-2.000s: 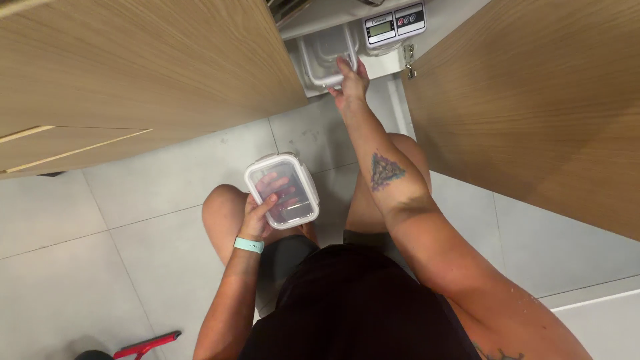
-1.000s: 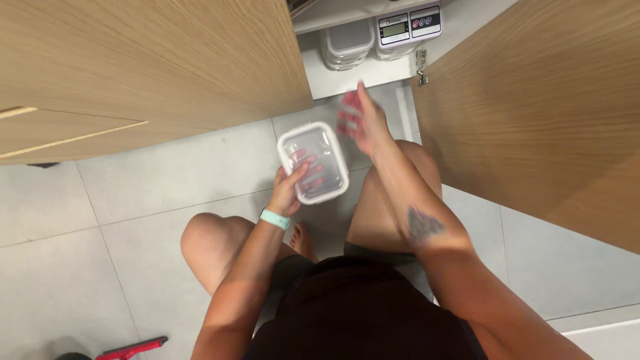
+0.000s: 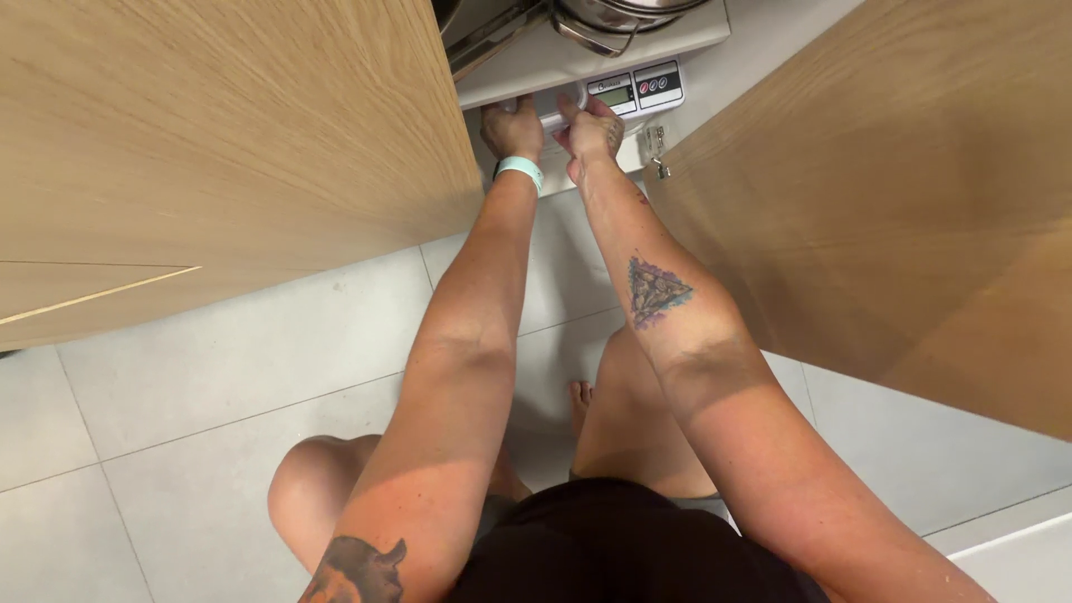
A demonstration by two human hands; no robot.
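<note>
Both of my hands reach into the lower part of an open cupboard, at the top middle of the view. My left hand (image 3: 514, 132), below which a pale green wristband shows, grips the left side of a clear food container with a white-rimmed lid (image 3: 553, 113). On the container's right side is my right hand (image 3: 590, 132), its fingers closed at the rim. A white digital kitchen scale (image 3: 638, 90) lies just to the right, close to my right fingers. The shelf above and my hands hide part of the container.
Metal pots (image 3: 624, 15) stand on the upper shelf (image 3: 699, 32), directly above my hands. An open wooden door (image 3: 879, 193) with a metal hinge (image 3: 658, 152) is on the right, and a wooden cabinet front (image 3: 234, 126) on the left. Grey floor tiles (image 3: 251, 335) lie below.
My left hand has moved up from over the floor into the cupboard with a container. My right hand, apart from any container one second ago, is now at the container's right side.
</note>
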